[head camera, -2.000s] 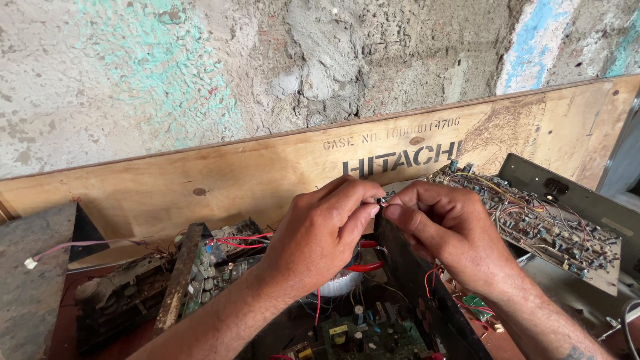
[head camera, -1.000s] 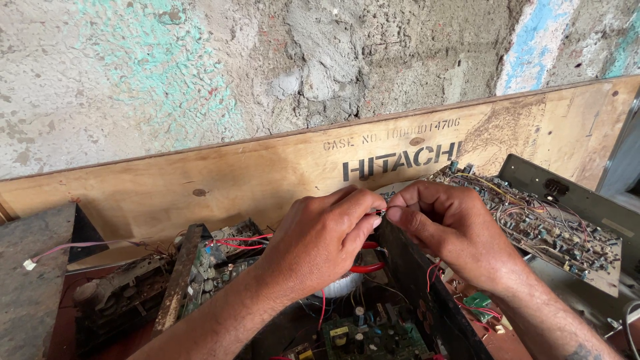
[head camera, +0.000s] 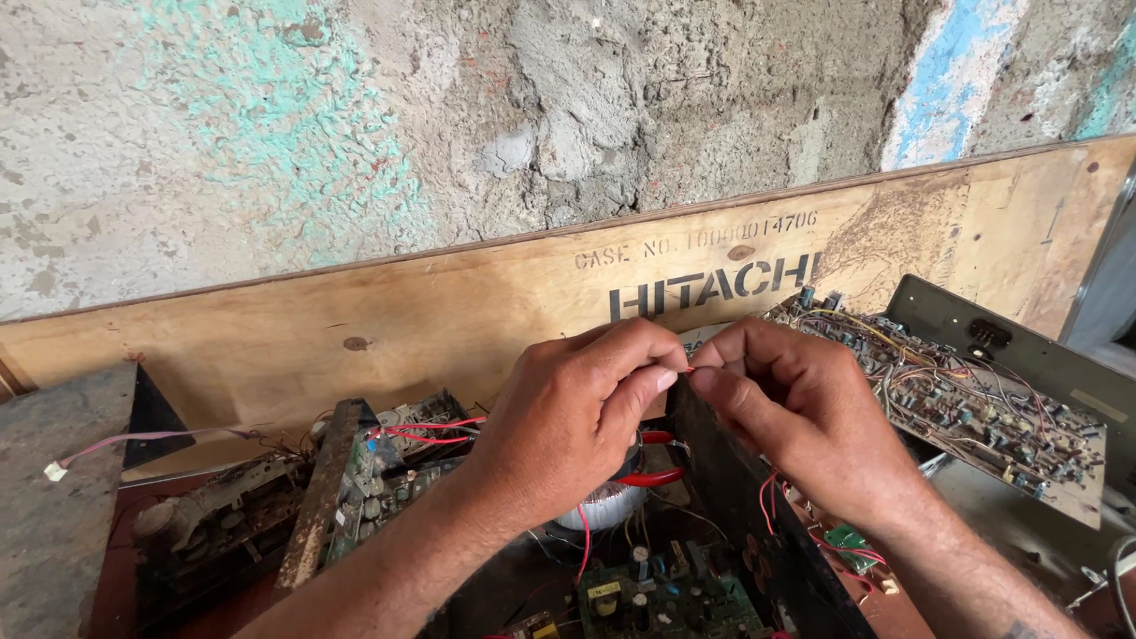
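My left hand (head camera: 577,417) and my right hand (head camera: 790,408) meet above an open black metal chassis (head camera: 754,524). Between their fingertips a short stretch of thin red wire (head camera: 690,370) shows, pinched from both sides. Most of that wire is hidden by the fingers. Below the hands, inside the chassis, lie a toroidal transformer (head camera: 608,506), thick red leads (head camera: 655,478) and a green circuit board (head camera: 666,603) with components. A thin red wire (head camera: 585,541) hangs down toward the board.
At the right lies a large populated circuit board (head camera: 985,417) by a grey metal panel (head camera: 1065,373). A dusty electronic assembly (head camera: 222,524) and a metal sheet (head camera: 53,515) lie at the left. A plywood board (head camera: 444,311) stands behind, against a rough wall (head camera: 399,115).
Both hands stay close together above the chassis, with small shifts of the fingers. Red wire now shows between the fingertips, where a small dark and light piece showed earlier.
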